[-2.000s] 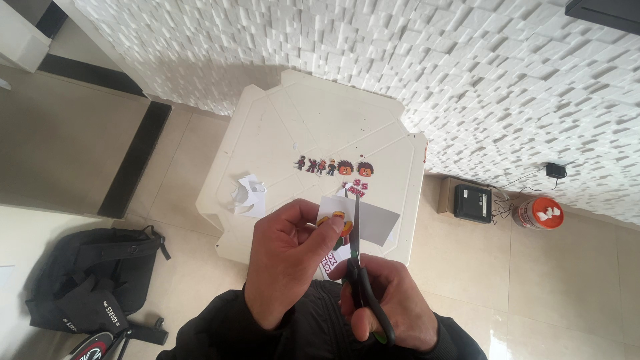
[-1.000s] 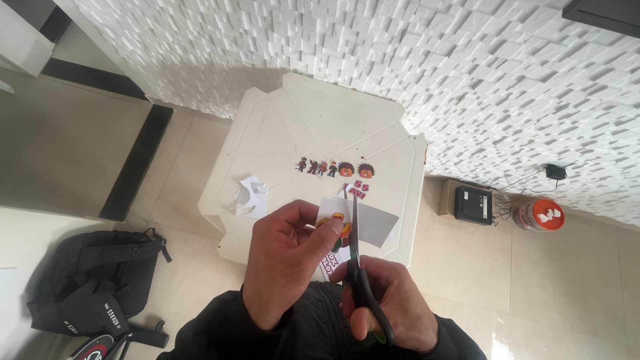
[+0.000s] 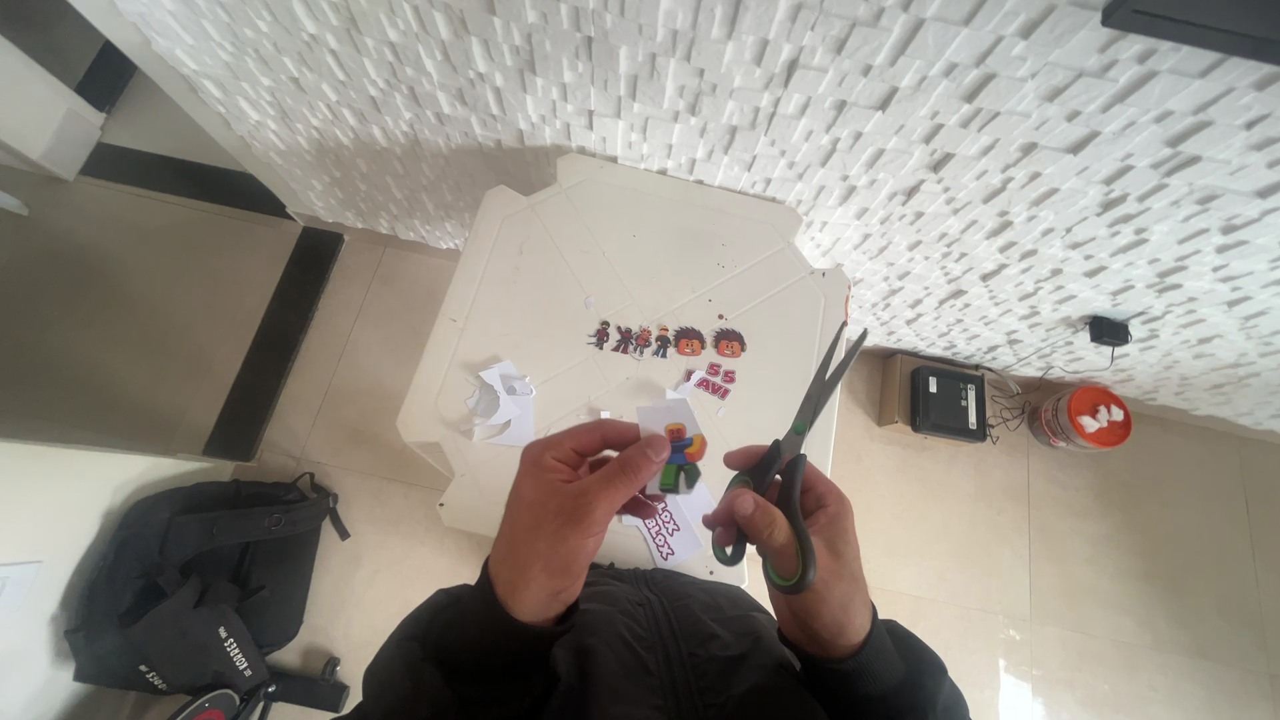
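Between thumb and fingers, my left hand [image 3: 570,510] pinches a small paper cutout of a blocky cartoon figure [image 3: 680,458], with white paper still along its left side. My right hand [image 3: 800,540] holds black-and-green scissors [image 3: 795,440], blades slightly parted and pointing up, to the right of the cutout and apart from it. Past my hands, small character cutouts [image 3: 642,341] and two cartoon head cutouts [image 3: 729,343] lie in a row on the white plastic table [image 3: 640,240]. Below them is a cutout with pink lettering [image 3: 714,381]. A printed paper piece [image 3: 668,528] lies partly under my left hand's cutout.
Curled white paper scraps [image 3: 505,402] lie at the table's left. A textured white wall [image 3: 700,90] borders the far side. On the floor are a black backpack [image 3: 200,580], a black device in a cardboard box [image 3: 947,402], and a tub with an orange lid [image 3: 1100,417].
The scissors have moved right, away from the paper, and their blades now tilt to the right. The cartoon figure in my left hand now shows more fully.
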